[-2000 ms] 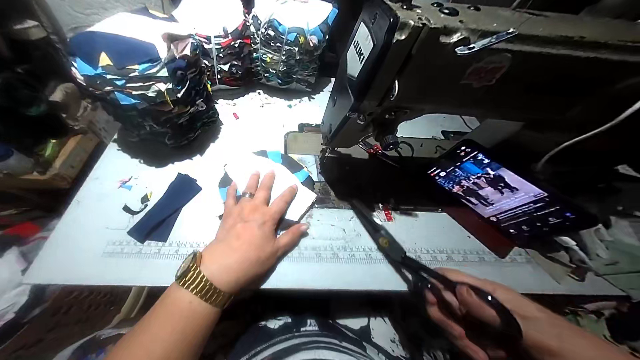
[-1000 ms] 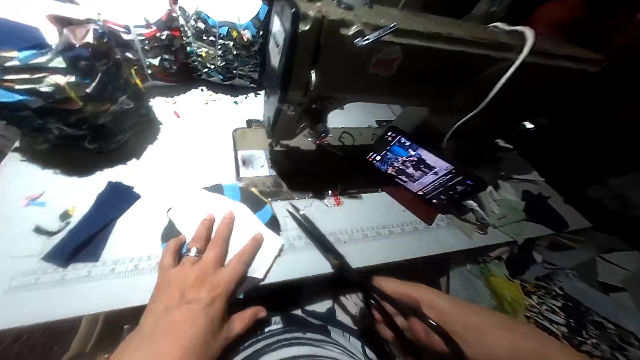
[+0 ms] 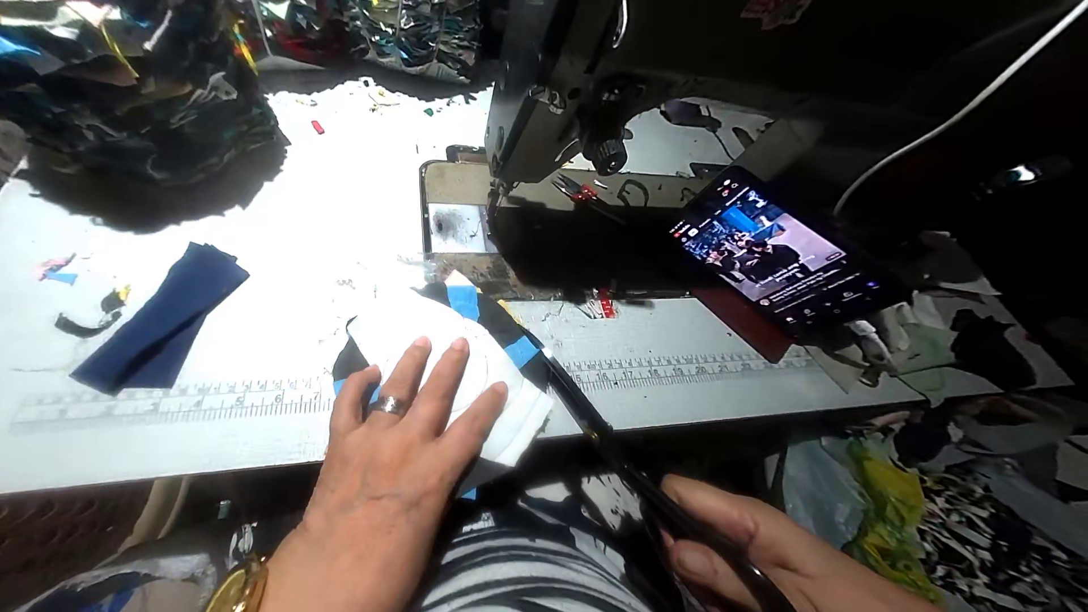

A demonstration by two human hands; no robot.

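My left hand (image 3: 404, 459), with a ring and a gold-coloured watch, lies flat with fingers spread on a white fabric piece (image 3: 501, 408). Dark and blue fabric (image 3: 463, 299) shows around that piece's edges. In my right hand (image 3: 739, 535) are black-handled fabric scissors (image 3: 595, 425), their tips at the right edge of the layered fabric. The blades look closed or nearly so. A folded navy fabric strip (image 3: 166, 319) lies to the left, apart from my hand. Behind the fabric stands a sewing machine (image 3: 544, 102), its needle area above the metal plate (image 3: 459, 191).
A lit smartphone (image 3: 765, 251) rests right of the machine. Red-handled thread snips (image 3: 578, 191) lie behind the needle area. A printed ruler scale (image 3: 680, 370) runs along the table's front. Tied fabric bundles (image 3: 136, 93) stand at back left; scraps (image 3: 977, 527) fill the lower right.
The white piece and my left hand have moved toward the table's front edge. The scissors, held apart from the fabric before, now have their tips at its right edge. The view has shifted closer.
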